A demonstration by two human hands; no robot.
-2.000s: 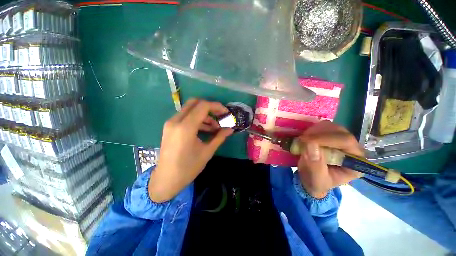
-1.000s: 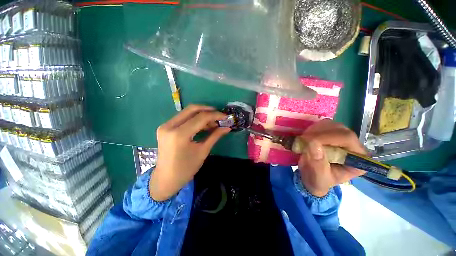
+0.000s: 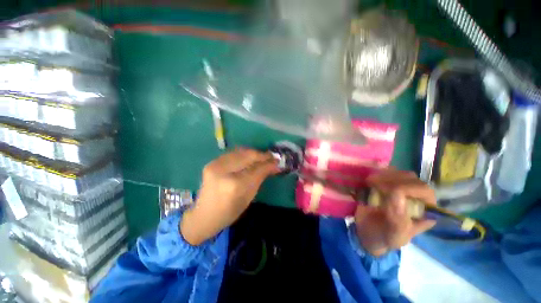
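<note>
The frame is blurred. A round black unit (image 3: 288, 158) lies on a pale disc on the green mat. My left hand (image 3: 231, 186) is at its left edge, thumb and finger pinched on a small white component (image 3: 276, 157), mostly hidden by the fingertips. My right hand (image 3: 394, 210) holds the soldering iron (image 3: 382, 202) like a pen. Its metal tip points left, over the pink checked block (image 3: 332, 157), and ends at the unit's lower right edge. I cannot tell whether the tip touches.
The clear fume hood (image 3: 273, 89) hangs above the unit. Stacked component trays (image 3: 59, 130) stand at left. A thin white and yellow tool (image 3: 218, 121) lies on the mat. The metal wool bowl (image 3: 379, 56) is at the back; a tool tray (image 3: 428, 142) with a yellow sponge is at right.
The whole view has shifted, so the bench things sit lower in the picture. The component shows less between my left fingertips than before. My right hand still holds the iron.
</note>
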